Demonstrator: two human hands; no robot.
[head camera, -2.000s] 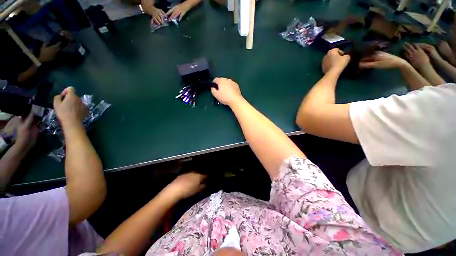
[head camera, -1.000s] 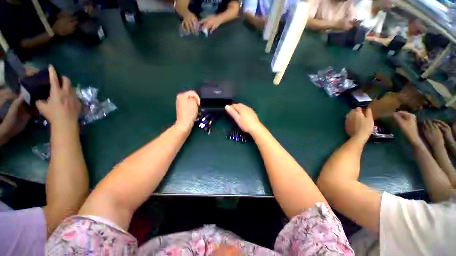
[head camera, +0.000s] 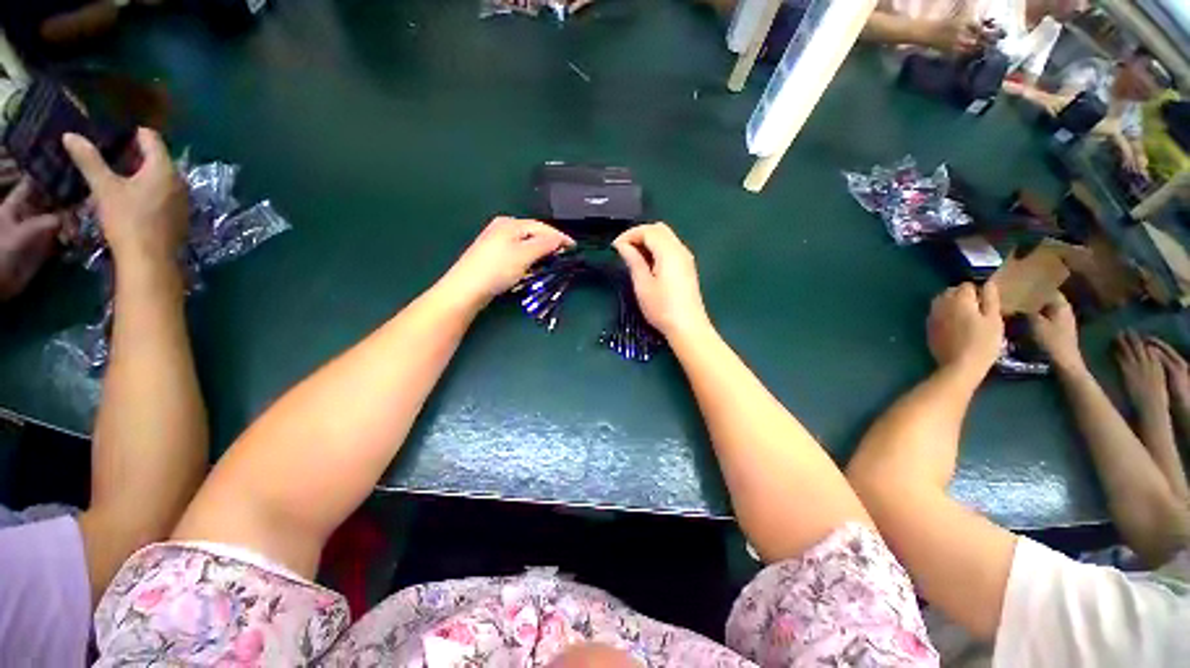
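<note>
A black gift box (head camera: 591, 196) with small pale print stands on the dark green table just beyond my hands. A bundle of short black cables (head camera: 629, 326) lies below it, its shiny silver-purplish tips fanned out in two groups, one by each hand. My left hand (head camera: 512, 251) pinches the bundle at its left side with thumb and fingertips. My right hand (head camera: 656, 272) pinches it at its right side. The cords between my hands are thin and dark, and whether a tie is there cannot be told.
The green table (head camera: 561, 450) has a pale front edge. Neighbours' arms work close on both sides. Crinkled clear polybags (head camera: 228, 222) lie at the left and more (head camera: 904, 198) at the right. Open brown cartons (head camera: 1037, 277) are heaped far right. A pale post (head camera: 799, 98) stands beyond.
My left hand came up from below the table edge to the cables. Both hands now hold the bundle closer together, and its tips are spread in two fans. The view has also shifted.
</note>
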